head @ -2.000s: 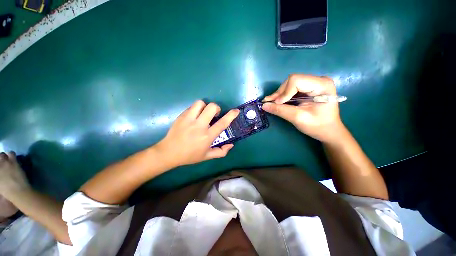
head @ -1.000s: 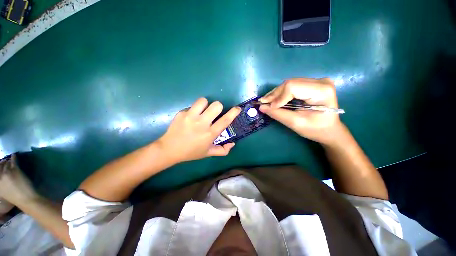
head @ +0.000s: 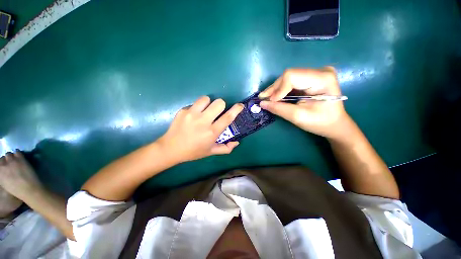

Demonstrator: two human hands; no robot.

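A small dark handset body (head: pixel 247 122) lies tilted on the green bench in front of me, its right end higher. It has a bright white disc (head: pixel 256 108) near its right end and a white printed patch at its left end. My left hand (head: pixel 198 129) holds its left part, with fingers over the top and the thumb at the lower edge. My right hand (head: pixel 309 101) grips a slim pale tool (head: pixel 328 97) like a pen at the upper right corner of the handset. The tool's tip is hidden by my fingers.
A smartphone (head: pixel 313 19) lies beyond my hands at the top edge. A curved, worn pale strip (head: pixel 41 28) crosses the upper left, with a small black and yellow object (head: pixel 5 24) beyond it. Another person's hand and forearm (head: pixel 25 184) are at the left edge.
The right hand and tool have shifted slightly, the tool now lying more level than a second ago. The left hand keeps its hold. The smartphone and the yellow-edged object appear nearer the picture's edges.
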